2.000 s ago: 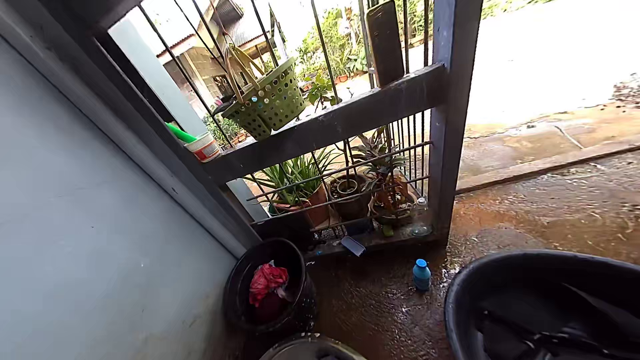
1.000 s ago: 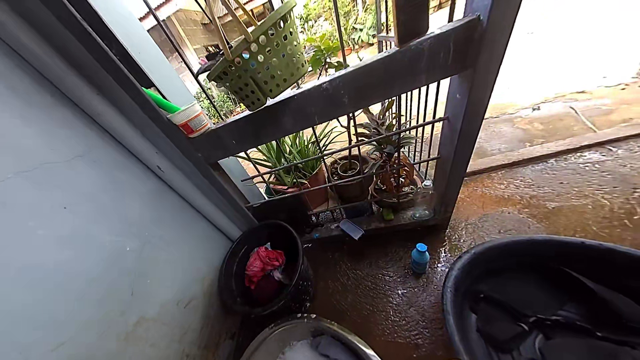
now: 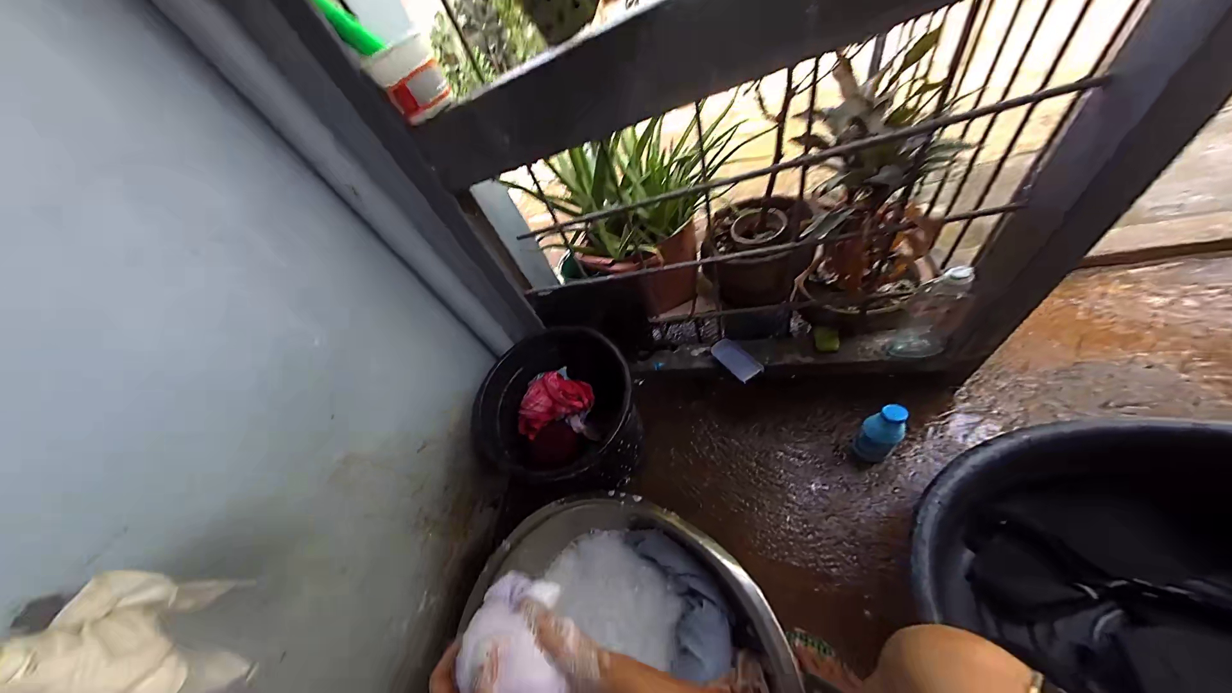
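Note:
Both hands are at the lower left inside a metal basin (image 3: 746, 582), around a bunched, pale, soapy cloth (image 3: 505, 640). My right hand (image 3: 568, 650) presses on the cloth from its right side, fingers curled on it. My left hand (image 3: 446, 671) shows only partly at the cloth's left edge, holding it from that side. White suds (image 3: 611, 597) fill the middle of the basin, and a grey-blue wet cloth (image 3: 703, 626) lies along its right side.
Behind the basin stands a black bucket (image 3: 621, 438) with a red cloth (image 3: 553, 402). A blue bottle (image 3: 880, 435) stands on the wet floor. At right is a large black tub (image 3: 938, 491) with dark contents. Potted plants (image 3: 674, 265) stand behind a barred gate (image 3: 770, 351); beige cloth (image 3: 115, 640) lies lower left.
The view has moved down and closer to the basin. Both hands, out of view in the earlier frames, now show on the pale cloth.

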